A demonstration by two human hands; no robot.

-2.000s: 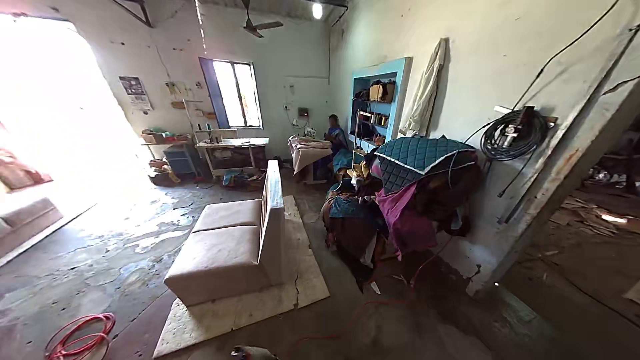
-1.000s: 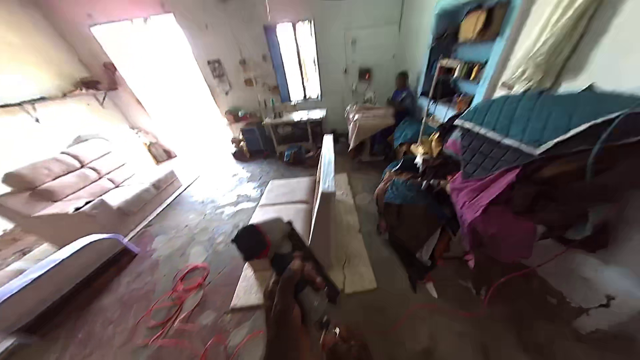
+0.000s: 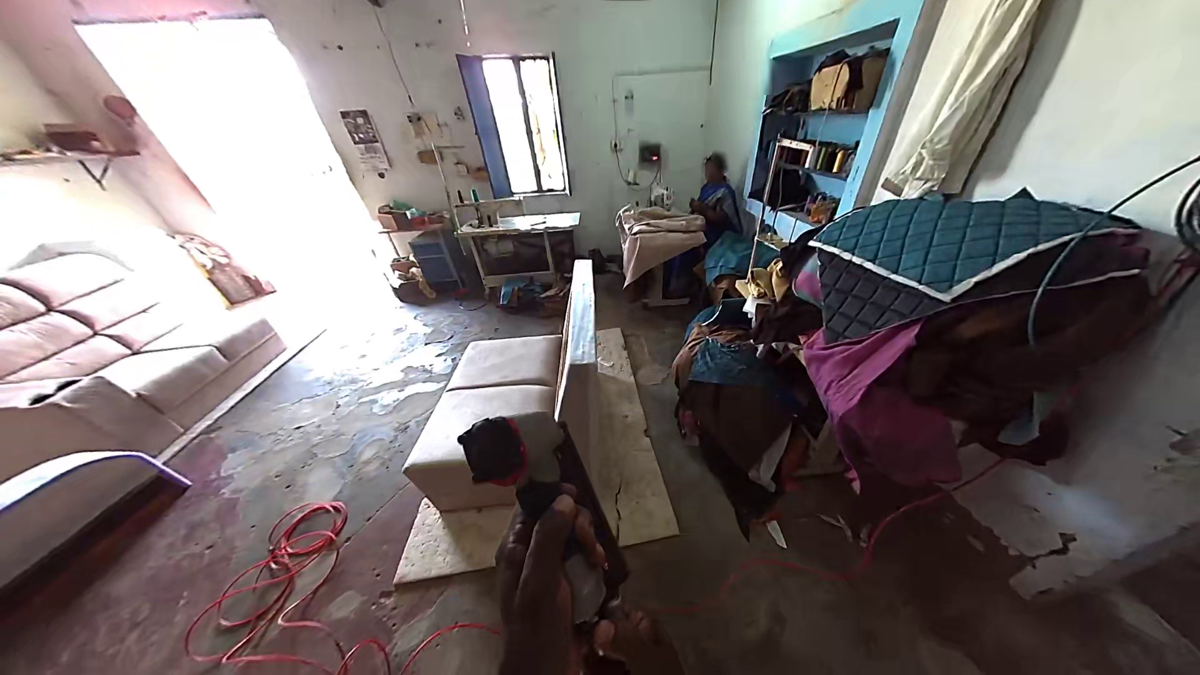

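Observation:
A staple gun with a black and red cap and a long dark body is held upright low in the centre of the head view. My left hand is wrapped around its grip. My right hand, partly cut off by the bottom edge, has its fingers curled at the tool's lower end; what exactly they pinch there is too dark to tell. Beyond the tool, a beige upholstered seat with an upright back panel stands on a pale board.
A red hose lies coiled on the floor at left and trails right. A beige sofa and a curved panel stand left. Fabric heaps with a quilted green cover fill the right. A person sits at a sewing machine at the back.
Two seconds ago neither hand showed clearly; both are now in front of me with the staple gun. Since one second ago the tool is held more upright. The view has turned left.

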